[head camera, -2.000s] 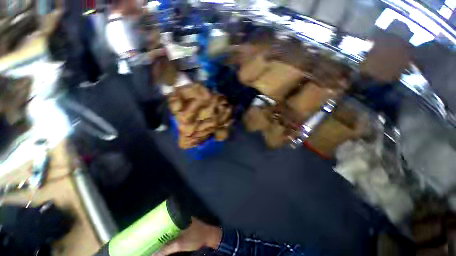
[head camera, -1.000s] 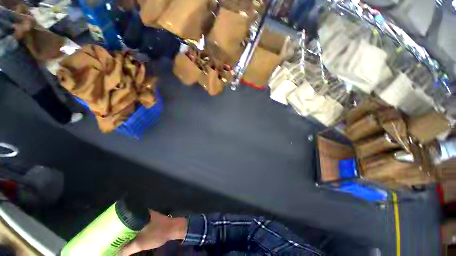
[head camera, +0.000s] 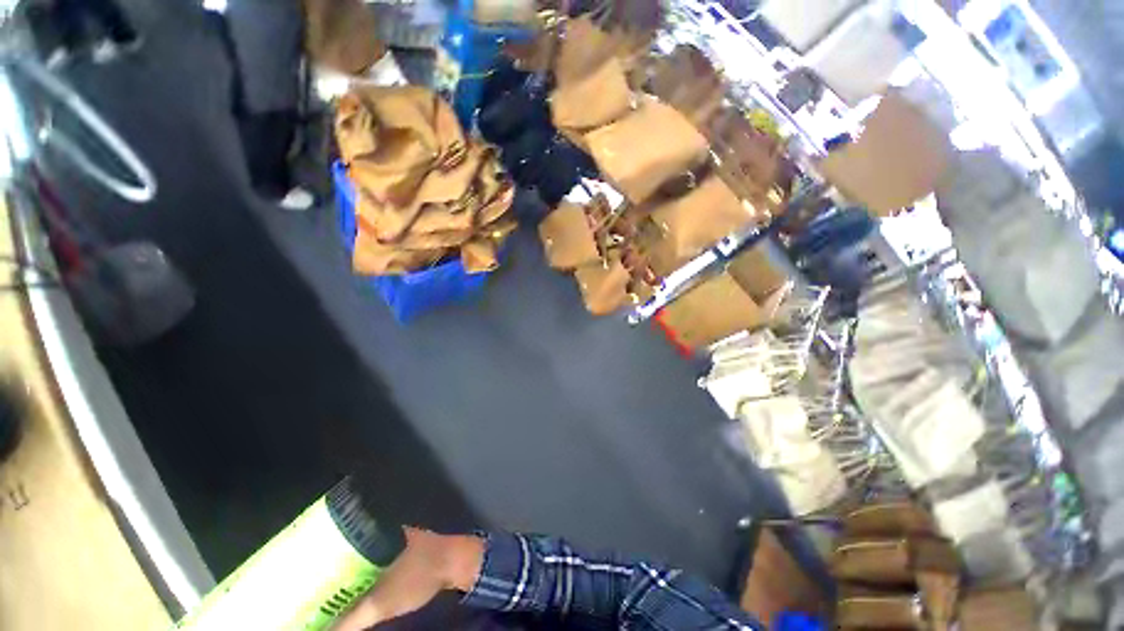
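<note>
A hot air gun (head camera: 290,569) with a lime-green barrel and black rear cap is at the bottom left. Its front end is cut off by the lower edge. My right hand (head camera: 413,577) is closed around it, partly hidden behind the barrel, with a blue plaid sleeve running to the right. My left hand is not in the picture. The table (head camera: 74,493) shows at the left edge as a tan surface with a white rim.
A blue crate (head camera: 431,291) heaped with brown bag pieces (head camera: 425,185) stands on the dark floor. More brown pieces and hanging cream pieces (head camera: 789,450) line the right. A white hoop (head camera: 105,142) is upper left. People stand at the back.
The view has swung back left since a second ago, so the crate appears further right and more of the table shows. My right hand still holds the hot air gun.
</note>
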